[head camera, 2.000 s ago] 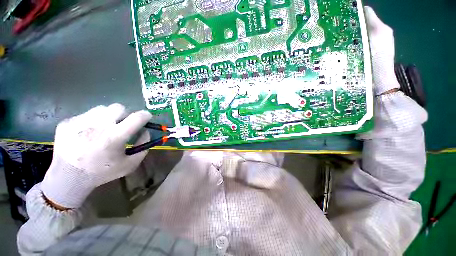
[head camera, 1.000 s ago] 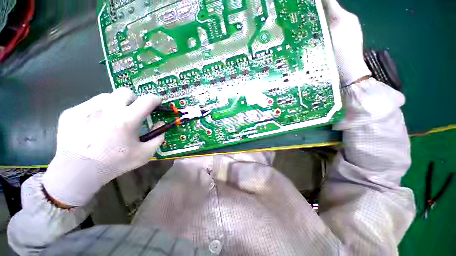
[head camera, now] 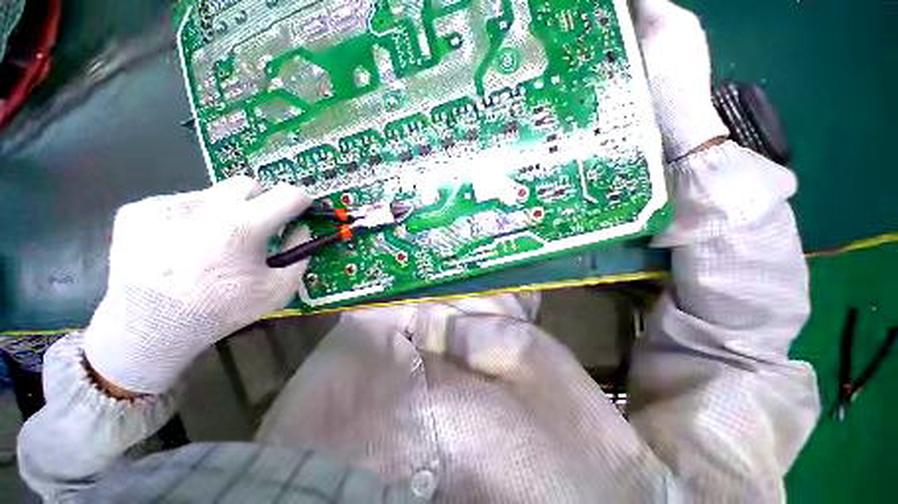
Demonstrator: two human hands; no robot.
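A large green circuit board point(head camera: 433, 118), solder side up with a white border, is held tilted above the bench; its top is cut off by the picture's edge. My gloved left hand point(head camera: 202, 281) grips side cutters point(head camera: 340, 231) with black handles and orange near the pivot. The cutters' silver jaws lie over the lower part of the board, tips near its bright solder area. Whether the tips touch is unclear. My gloved right hand point(head camera: 679, 84) holds the board's right edge; its fingers are hidden behind the board.
A black ribbed block point(head camera: 753, 120) lies on the dark green bench point(head camera: 837, 187) right of my right wrist. Spare cutters point(head camera: 855, 369) lie open on the lighter green mat at right. A red object point(head camera: 34, 74) is at the upper left. Yellow tape marks the bench edge.
Since the earliest frame, the board appears further left and more tilted. The cutters have moved inward from the board's lower left corner. Over the last second they have shifted slightly left with the board.
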